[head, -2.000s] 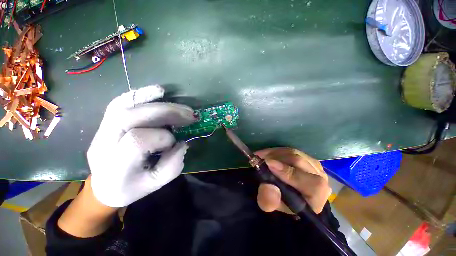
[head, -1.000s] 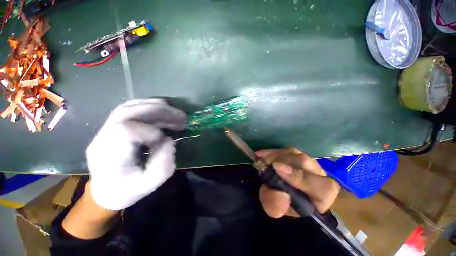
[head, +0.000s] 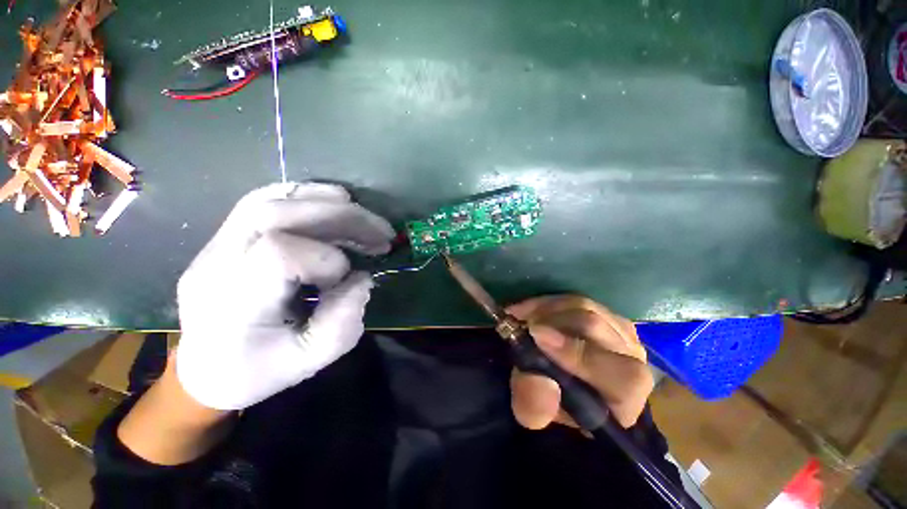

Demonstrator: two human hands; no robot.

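Observation:
A narrow green circuit board [head: 477, 221] lies solder side up on the dark green bench top near its front edge. My left hand [head: 273, 293], in a white glove, is at the board's left end and pinches solder wire [head: 403, 268]. The wire's free end reaches the board's lower left edge; its other part runs up from the glove. Whether the glove's fingers also touch the board is hard to tell. My bare right hand [head: 587, 363] holds a black soldering iron [head: 562, 378] like a pen, its tip at the wire's end by the board's lower left edge.
Another board [head: 264, 55] with a dark cylinder, a yellow block and red and black leads lies at the upper left. Copper strips [head: 62, 119] are piled far left. A round white tub [head: 820, 84] and a yellowish-green pot [head: 863, 194] stand right. A blue stool [head: 721, 353] is below the edge.
The board has shifted right relative to my gloved hand, baring its left end. The iron tip and solder wire, apart from each other one second ago, now meet at the board's lower left edge.

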